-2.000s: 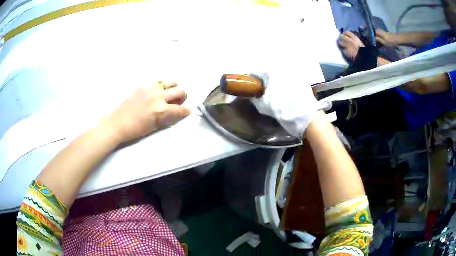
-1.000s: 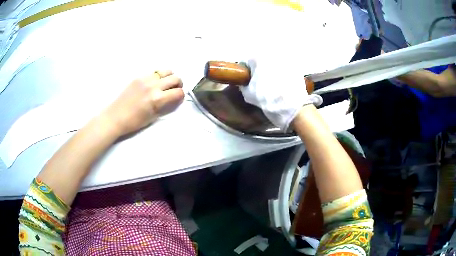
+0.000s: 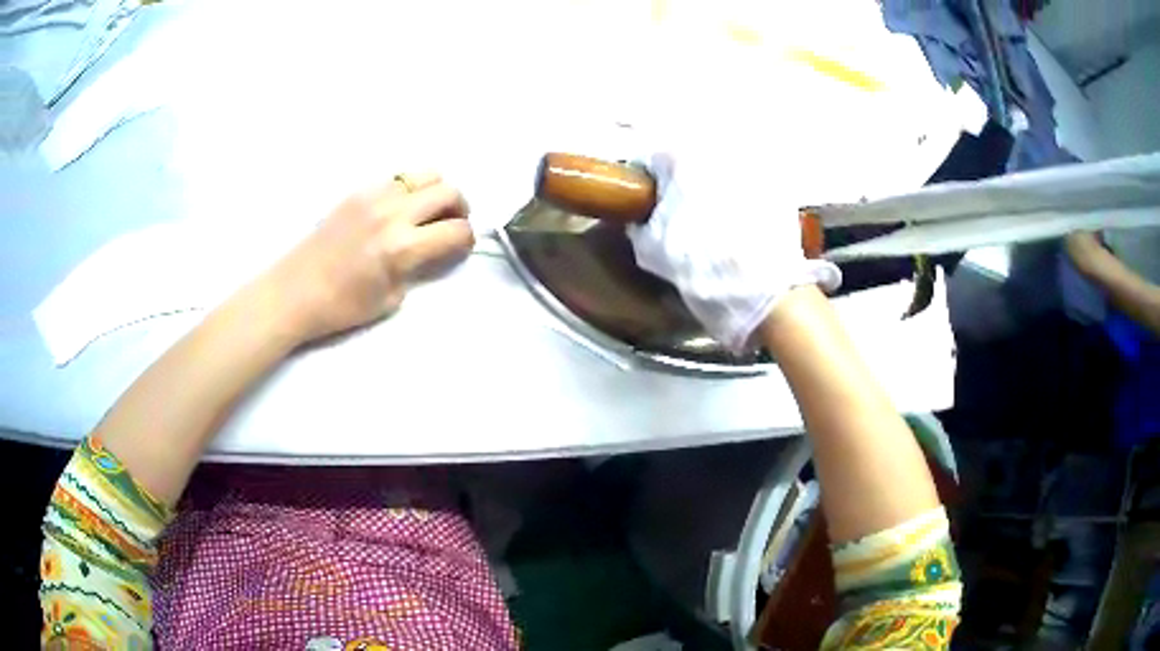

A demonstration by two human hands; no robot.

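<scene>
A curved white strip (image 3: 121, 290) lies along the near table edge, its left end showing past my left forearm. My left hand (image 3: 382, 254), bare with a ring, pinches the strip's edge just ahead of the iron's tip. My right hand (image 3: 719, 261), in a white glove, holds the steam iron (image 3: 592, 274) behind its orange-brown wooden handle (image 3: 595, 187). The dark soleplate with its bright rim rests on the strip, tip pointing left. The strip beneath the iron and my left fingers is hidden.
The white table (image 3: 509, 420) has a rounded near edge. A pale cloth-covered hose (image 3: 1005, 210) runs right from the iron. Another white curved piece (image 3: 108, 108) lies at the far left. A yellow strip (image 3: 833, 66) lies at the far side. A white-rimmed bin (image 3: 751, 560) stands below right. Another person's arm (image 3: 1119, 280) shows at right.
The view has shifted, so the table edge and yellow strip appear moved. My left hand and the iron stay close together, the iron's tip near my fingers.
</scene>
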